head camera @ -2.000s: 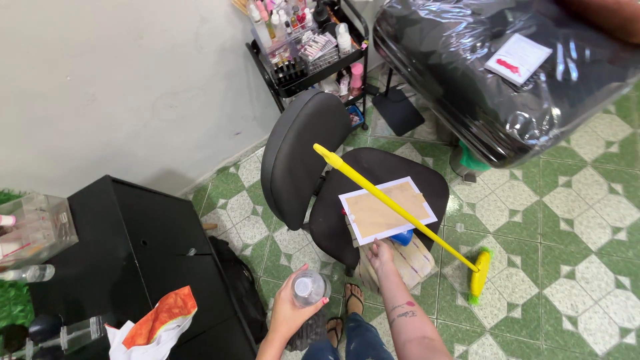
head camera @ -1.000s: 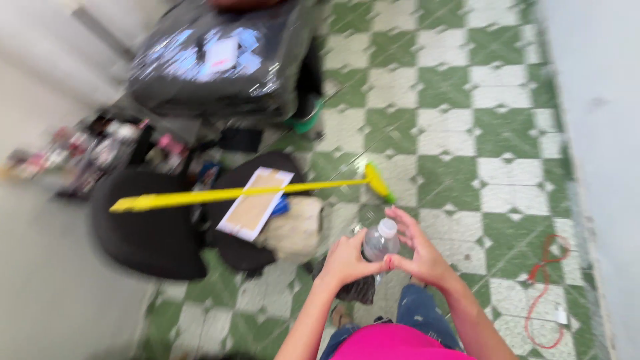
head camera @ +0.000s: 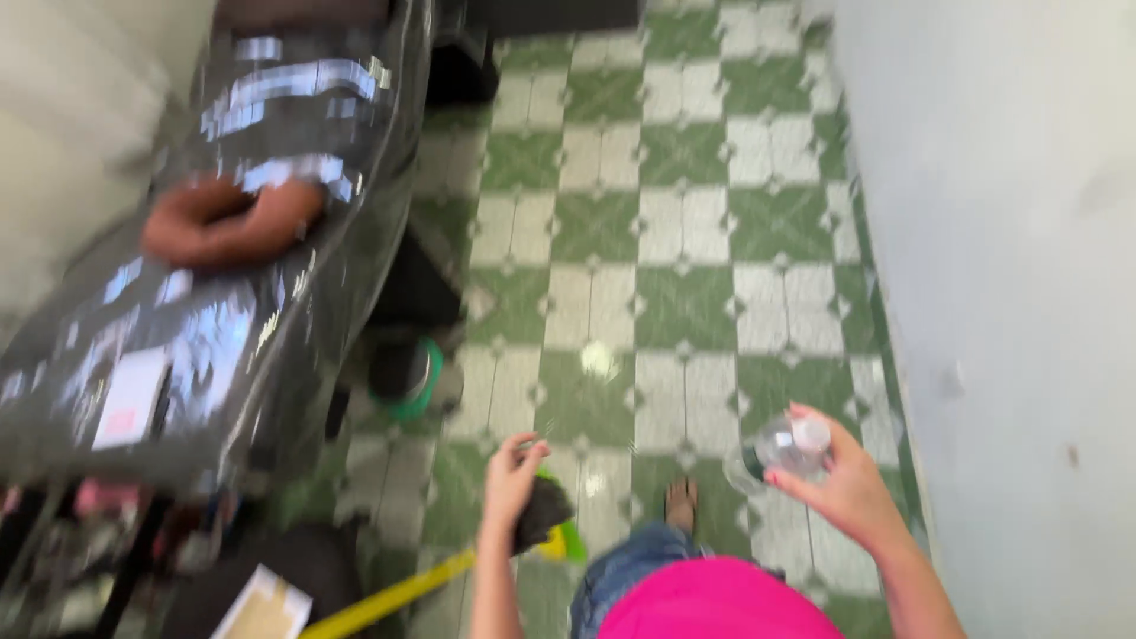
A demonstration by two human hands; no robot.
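Note:
My right hand (head camera: 839, 479) is closed around a clear plastic bottle (head camera: 781, 453) with a white cap, held over the floor at the right. To the left, my left hand (head camera: 517, 475) hangs in the air with its fingers loosely curled and nothing seen in it. Below and beside that hand lies a broom with a yellow handle (head camera: 390, 599) and a yellow and green head (head camera: 564, 540). A dark thing (head camera: 541, 510) is seen next to the broom head, too blurred to name.
A padded bed under clear plastic (head camera: 293, 293) fills the left, with a brown ring-shaped cushion (head camera: 232, 222) and a white packet (head camera: 131, 399) on it. A green-rimmed bin (head camera: 424, 382) stands beside it. A chair seat (head camera: 266, 541) is at lower left, a wall (head camera: 994, 266) at right.
Both hands were at the bottle one second ago; now only my right hand holds it, and my left hand has come away to the left. The view has turned to the right.

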